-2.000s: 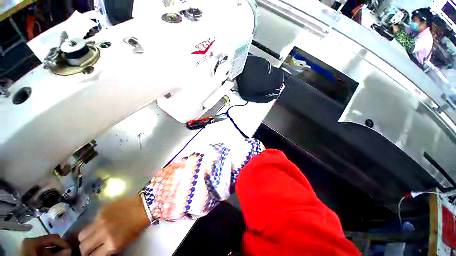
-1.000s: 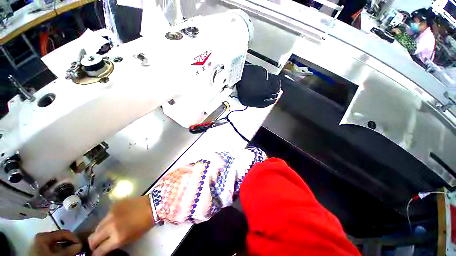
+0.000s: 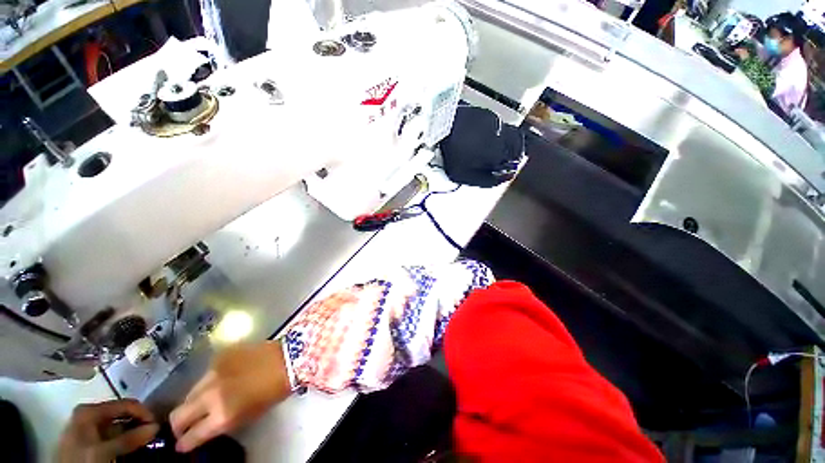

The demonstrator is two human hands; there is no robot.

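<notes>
My right hand (image 3: 233, 394) is at the lower left, its fingers pinching the edge of a black fabric piece (image 3: 213, 449) in front of the sewing machine. My left hand (image 3: 107, 434) is beside it, thumb and fingertips closed on the same dark piece, with a small silvery glint between the hands. The piece is mostly cut off by the bottom edge. The white sewing machine (image 3: 244, 136) stands just beyond, its needle area left of a bright light spot on the steel bed.
A red-and-black tool (image 3: 374, 220) with a black cord lies near the machine's right end. A black stack (image 3: 481, 146) sits behind it. A dark shape (image 3: 13, 434) is at the lower left edge. A masked person (image 3: 785, 68) sits far right.
The view has shifted, so the machine sits farther right and more of its left end shows. Both hands stay together at the black piece, more of which shows under my right hand.
</notes>
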